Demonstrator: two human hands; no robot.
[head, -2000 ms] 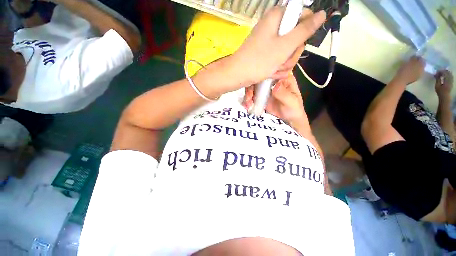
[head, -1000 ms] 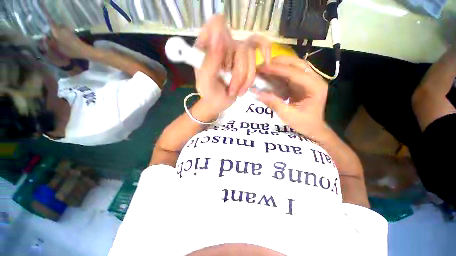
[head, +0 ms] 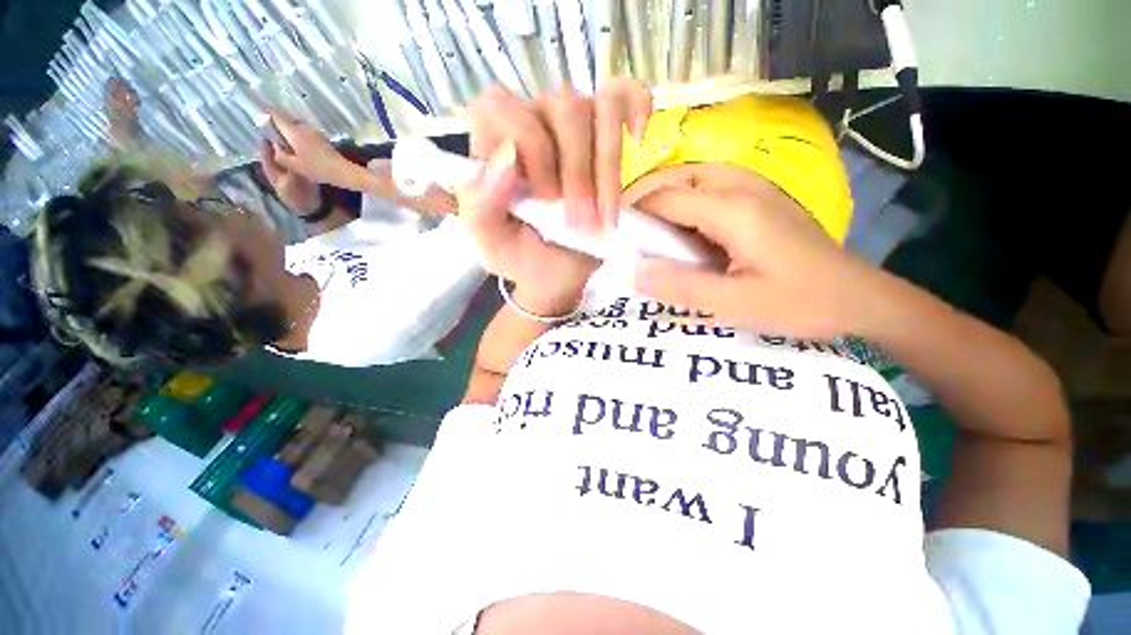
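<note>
A white wand device [head: 556, 221] lies slanted across the front of my shirt, its round head at the left and its thicker end at the right. My left hand [head: 540, 186], with a white band at the wrist, is wrapped around its neck and middle. My right hand [head: 744, 254] holds the thicker end, with fingers above and below it. The very end of the device is partly hidden by my right fingers, and any small part there cannot be made out.
Rows of silver-grey units [head: 434, 56] lie on the bench beyond my hands, with blue-handled cutters [head: 394, 93] among them. A black block [head: 847, 40] and a white lead [head: 903, 56] are at upper right. A coworker [head: 174, 267] sits close at left, hands over the bench.
The view has swung left, showing more of the bench and coworker. Both hands still hold the device; my right hand now lies flatter along its thick end, with the forearm stretched out to the right.
</note>
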